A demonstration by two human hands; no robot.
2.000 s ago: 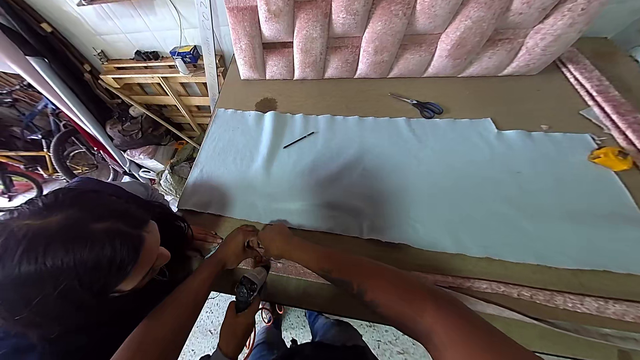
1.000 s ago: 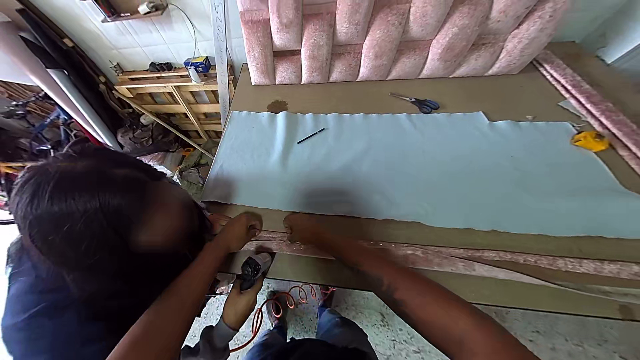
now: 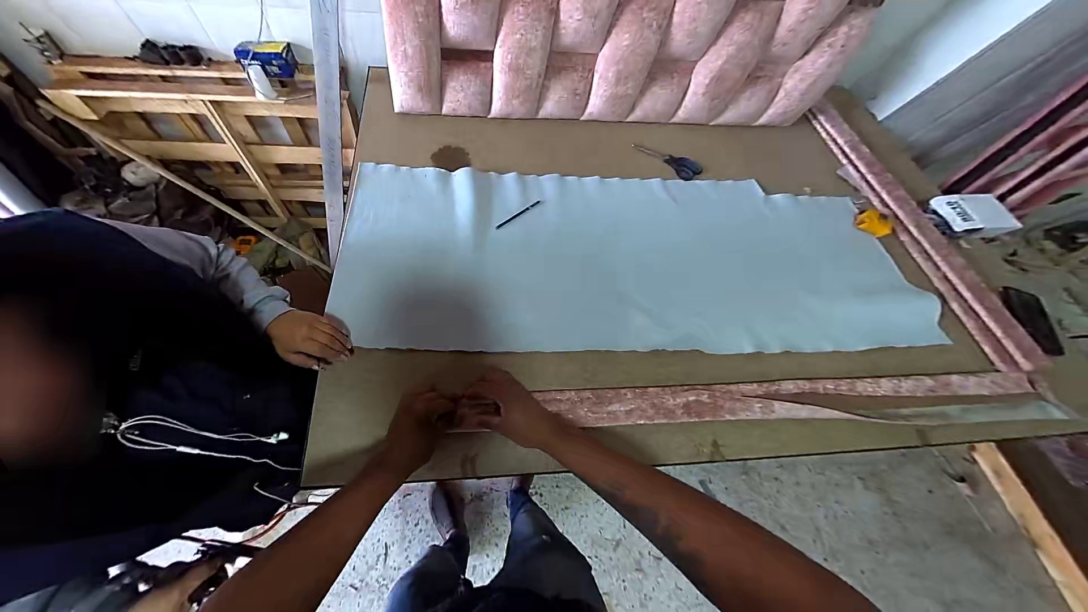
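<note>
Both my hands are at the left end of a long strip of mottled pink upholstery fabric (image 3: 646,406), near the front edge of the work table (image 3: 365,425). My left hand (image 3: 418,425) pinches the strip's end with bent fingers. Just right of it, my right hand (image 3: 508,410) grips the same strip from above. Farther right the strip parts into two bands, with a paler band below. Behind my hands lies a wide sheet of light blue-grey fabric (image 3: 637,263), with a dark pen or pencil (image 3: 518,214) on it.
A co-worker's hand (image 3: 310,337) rests on the table's left edge; their other hand (image 3: 174,591) is by a dark tool at lower left. Scissors (image 3: 680,166), a yellow tape measure (image 3: 873,223) and a pink padded panel (image 3: 595,64) are farther back. Pink covered rails (image 3: 926,234) lie at right.
The co-worker's hand and the dark tool have moved away from beside my hands, down and left. The co-worker's other hand now shows on the table's left edge. The view has shifted.
</note>
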